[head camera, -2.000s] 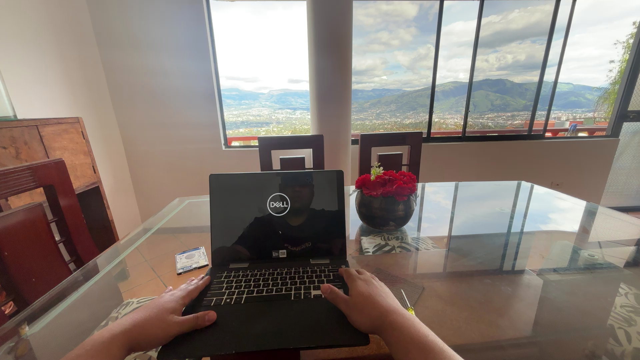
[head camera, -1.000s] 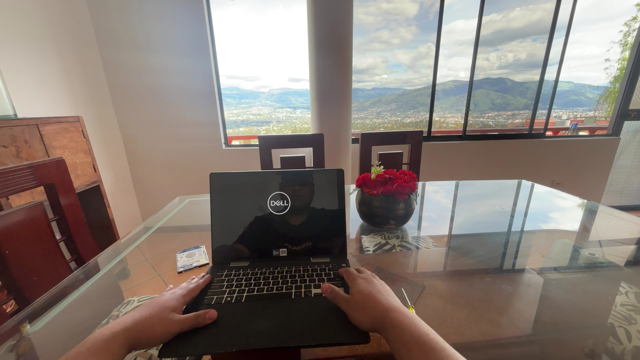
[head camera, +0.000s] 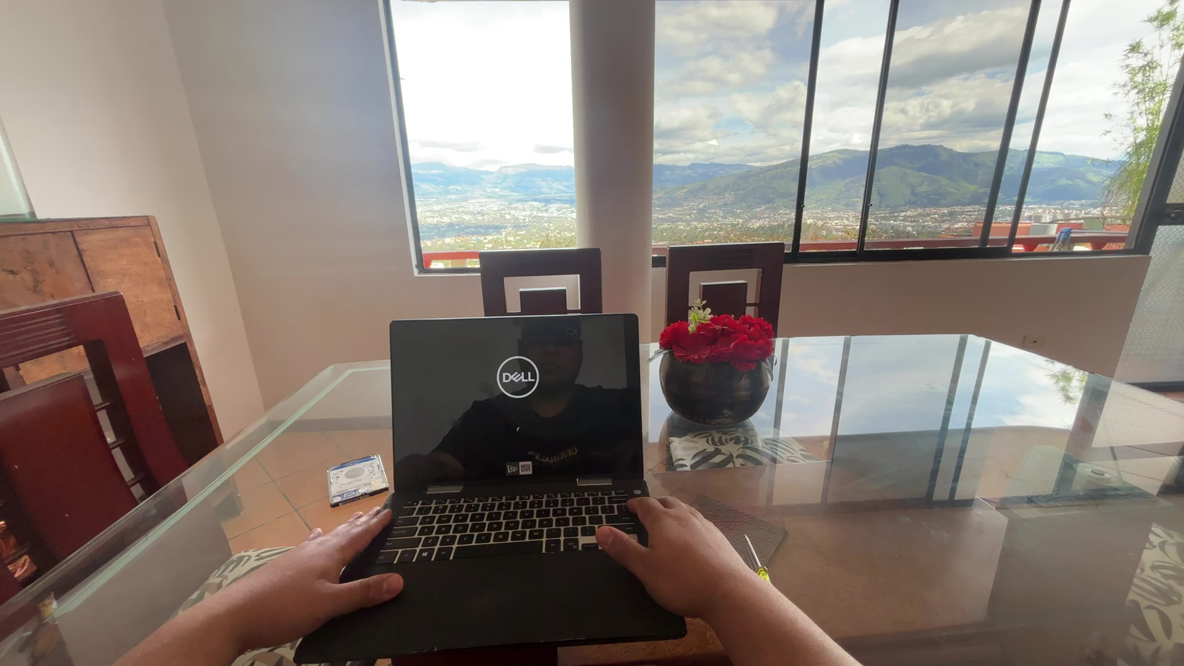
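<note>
A black Dell laptop (head camera: 516, 407) stands unfolded on a glass-topped table, its dark screen showing the maker's logo and a reflection of a person. My left hand (head camera: 338, 572) rests on the laptop's left edge beside the keyboard, thumb on the palm rest. At the keyboard's right side lies my right hand (head camera: 671, 555), its fingers spread over the edge and the right keys. Left of the laptop is a bare hard disk drive (head camera: 357, 480). A screwdriver (head camera: 758, 561) with a yellow handle lies just right of my right hand, partly hidden by the forearm, near a dark flat mat (head camera: 740, 525).
Behind the laptop's right side, a dark round vase (head camera: 717, 388) holds red flowers (head camera: 721, 339). Dark wooden chairs (head camera: 680, 268) stand beyond the far edge of the glass table (head camera: 888, 546); another wooden chair (head camera: 129, 370) and a wooden cabinet (head camera: 139, 277) are at left.
</note>
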